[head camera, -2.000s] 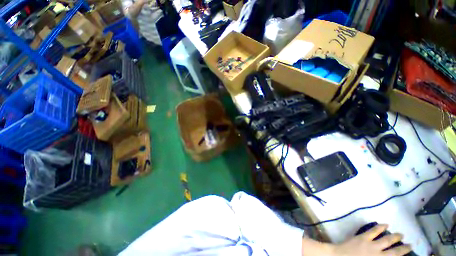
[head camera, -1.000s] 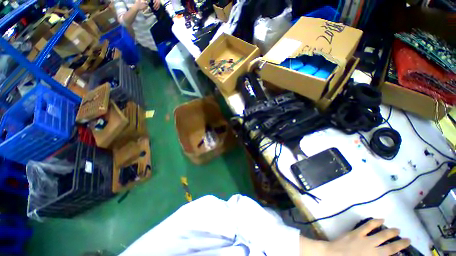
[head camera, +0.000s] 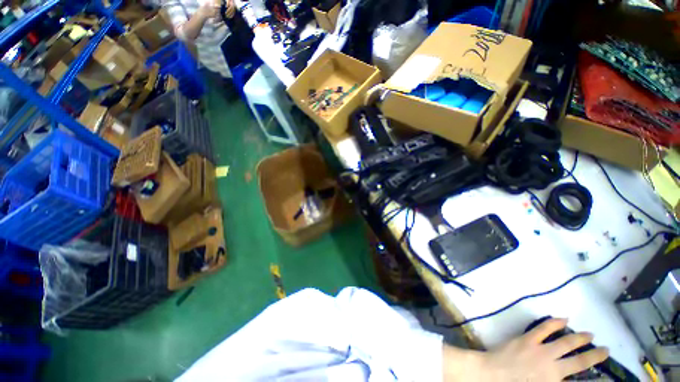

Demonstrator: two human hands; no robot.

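Note:
My left hand (head camera: 548, 357), bare, reaches in from a white sleeve (head camera: 388, 339) at the bottom right. Its fingers are spread over a dark, rounded object (head camera: 538, 323) on the white-topped bench (head camera: 514, 287). The object looks like a black speaker, but the fingers hide most of it, and the frame's bottom edge is close. My right hand is not in view.
A smartphone (head camera: 474, 245), black cables (head camera: 417, 170), black rings (head camera: 569, 205) and a carton with blue contents (head camera: 461, 63) lie on the bench. A metal fixture (head camera: 656, 317) stands right. A floor carton (head camera: 298, 195) and crates (head camera: 104, 272) are left. A person (head camera: 203, 33) is behind.
The view has shifted slightly, so the bench things sit further left in the frame. My left hand stays over the dark object, its fingers slightly moved.

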